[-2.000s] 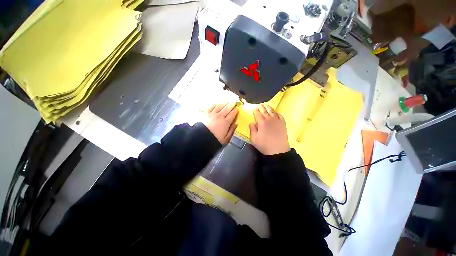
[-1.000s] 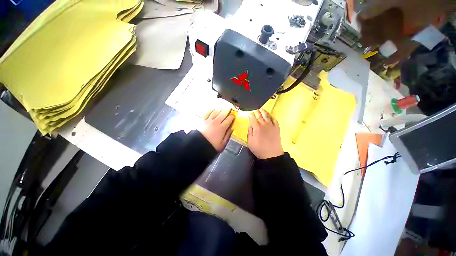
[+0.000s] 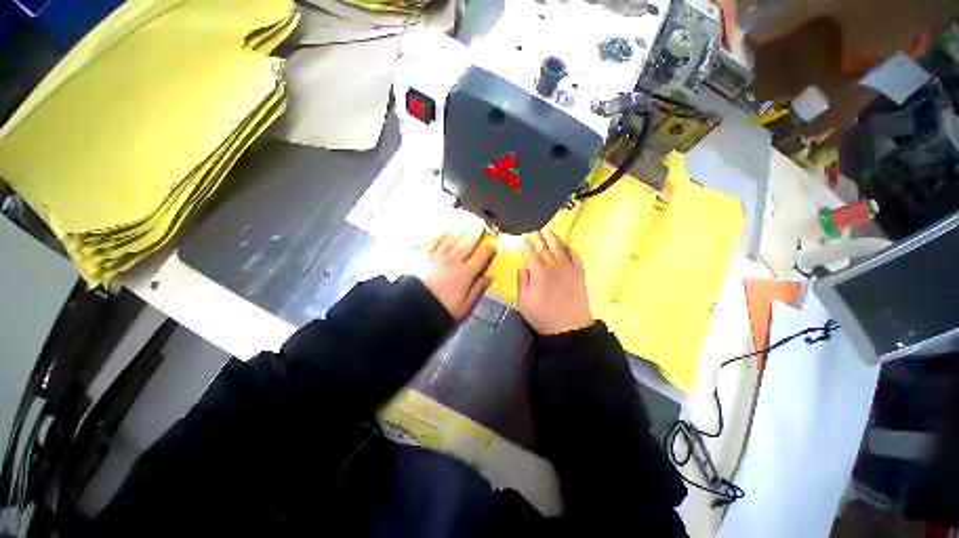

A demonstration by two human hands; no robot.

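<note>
A yellow panel (image 3: pixel 689 273) lies under the sewing machine head (image 3: pixel 515 147) and spreads to its right. My left hand (image 3: pixel 460 272) lies flat at the panel's left end, fingertips near the brightly lit needle area. My right hand (image 3: pixel 554 284) lies on the panel just right of it, fingers pointing to the needle area. Both hands press from above and grip nothing that I can see. The machine head hides the needle. A white sheet (image 3: pixel 391 200) lies left of the head.
A thick stack of yellow panels (image 3: pixel 147 126) stands at the left, with pale sheets (image 3: pixel 337 89) beside it. A control screen (image 3: pixel 904 289), thread spool (image 3: pixel 850 216), orange scrap (image 3: pixel 759 305), black cable (image 3: pixel 718 394) and small metal tool (image 3: pixel 702 454) are at the right.
The view has shifted slightly, so the machine head appears a little further left and lower. My hands stay on the panel beside the needle area with little visible movement.
</note>
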